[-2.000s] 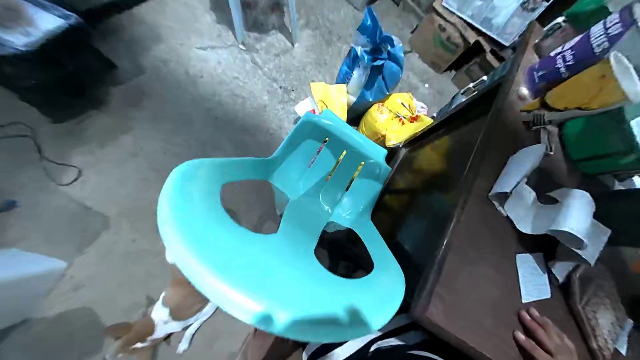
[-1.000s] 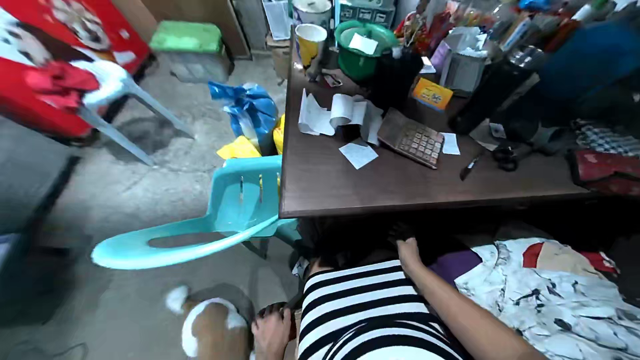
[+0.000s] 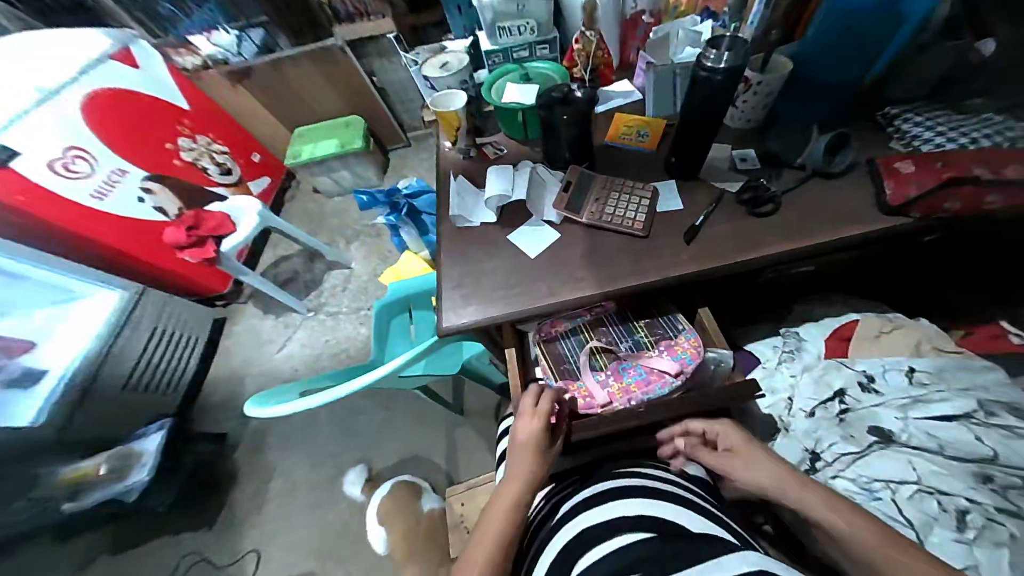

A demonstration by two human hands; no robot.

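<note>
A wooden desk drawer (image 3: pixel 660 412) stands pulled out over my lap. In it lies a pink patterned fabric bag (image 3: pixel 640 376) with a plaid panel and pink handles. My left hand (image 3: pixel 538 424) is at the drawer's left front corner, fingers curled over the edge by the bag; what they grip is partly hidden. My right hand (image 3: pixel 708 448) is just in front of the drawer's right part, fingers loosely bent and nothing seen in them. On the desktop above are a calculator (image 3: pixel 610 200), curled paper strips (image 3: pixel 512 188), a black pen (image 3: pixel 704 218) and scissors (image 3: pixel 758 197).
The dark desk edge (image 3: pixel 560 302) overhangs the drawer. A teal plastic chair (image 3: pixel 392 360) stands at the left, and a brown and white dog (image 3: pixel 408 516) is on the floor below it. Patterned white cloth (image 3: pixel 904 424) lies at the right. A tall black flask (image 3: pixel 708 104) stands on the desk.
The drawer with the pink bag is now out; one second ago no pulled-out drawer showed. My left hand has come up from my lap to the drawer. The view has swung widely since the earliest frame.
</note>
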